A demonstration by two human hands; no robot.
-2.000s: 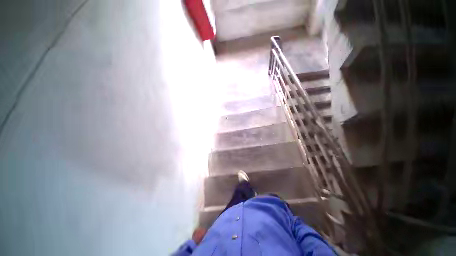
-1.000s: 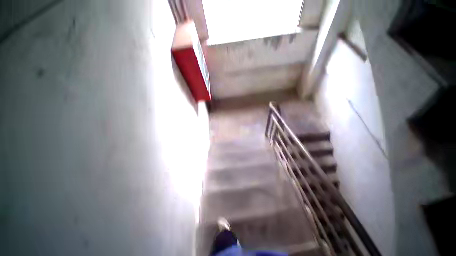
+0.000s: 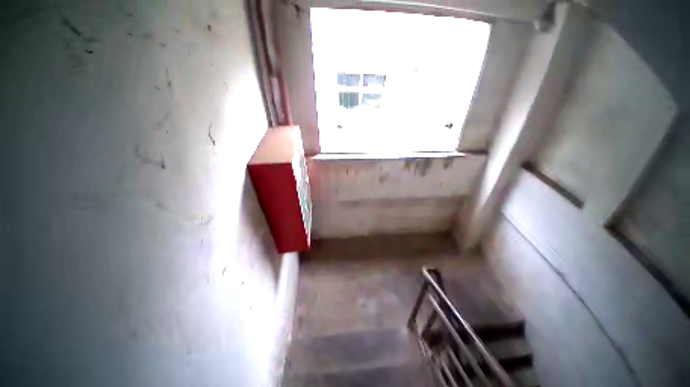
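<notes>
Neither of my hands is in the picture. Nearest in front of me are concrete stairs (image 3: pixel 352 354) leading down to a landing (image 3: pixel 363 291). A metal stair handrail (image 3: pixel 470 330) with bars below its top rail runs along the right side of the steps, from the landing to the lower edge of the frame.
A red wall box (image 3: pixel 281 198) juts from the pale left wall (image 3: pixel 136 227), with pipes above it. A bright window (image 3: pixel 397 83) is in the wall beyond the landing. Further steps (image 3: pixel 495 331) go down right of the handrail, beside the right wall (image 3: pixel 560 264).
The view has tilted up and moved down the stairs. The wall box and landing look nearer, and the whole window shows. My shirt, leg and shoe have left the picture, as has the hand seen earliest.
</notes>
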